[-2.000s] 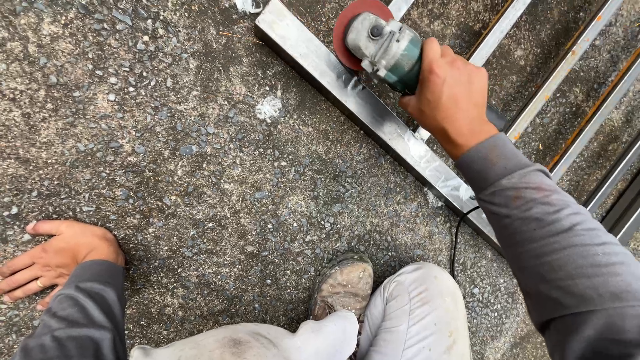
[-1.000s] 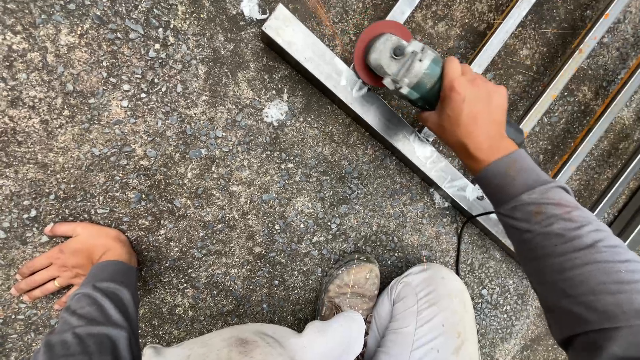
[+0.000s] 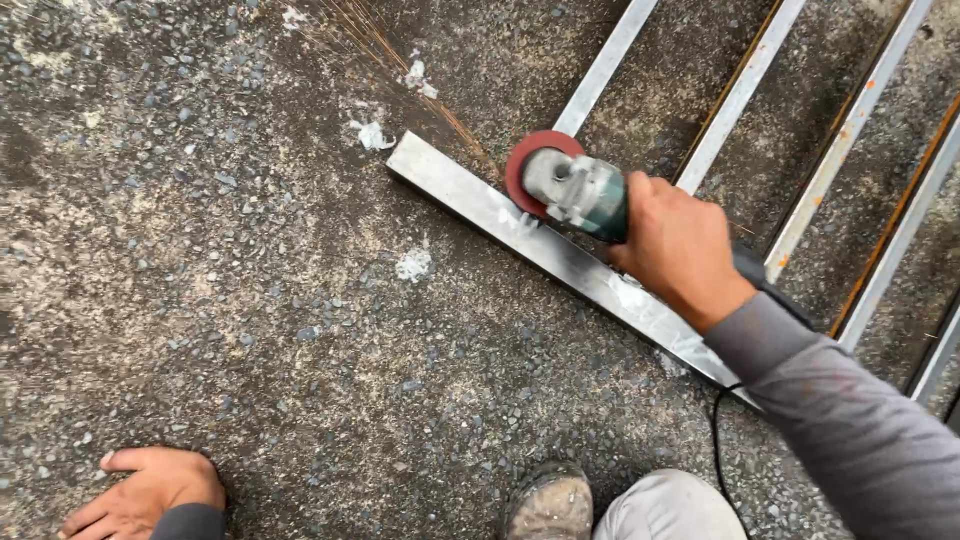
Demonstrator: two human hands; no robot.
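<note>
An angle grinder (image 3: pixel 581 191) with a green body and a red disc is gripped by my right hand (image 3: pixel 679 247). Its disc (image 3: pixel 525 169) meets the steel frame near the joint of a wide square tube (image 3: pixel 480 199) and a narrower bar (image 3: pixel 607 64). Orange sparks (image 3: pixel 450 116) fly from the disc toward the upper left. Bright ground patches mark the tube's top face. At the lower left, my left hand (image 3: pixel 150 491) rests on the rough ground with its fingers spread, holding nothing; the frame's lower edge cuts it off.
Several parallel metal bars (image 3: pixel 817 191) with orange rust marks extend to the upper right. A black power cord (image 3: pixel 716 450) runs past my knee (image 3: pixel 667 510). My worn boot (image 3: pixel 551 502) stands on the pebbled concrete (image 3: pixel 300 337), which bears white splotches (image 3: pixel 412 264).
Sparks now stream from the disc, where the earlier frames show none plainly. The grinder has tilted slightly and its disc has moved to the tube's far edge. My left hand stays on the ground.
</note>
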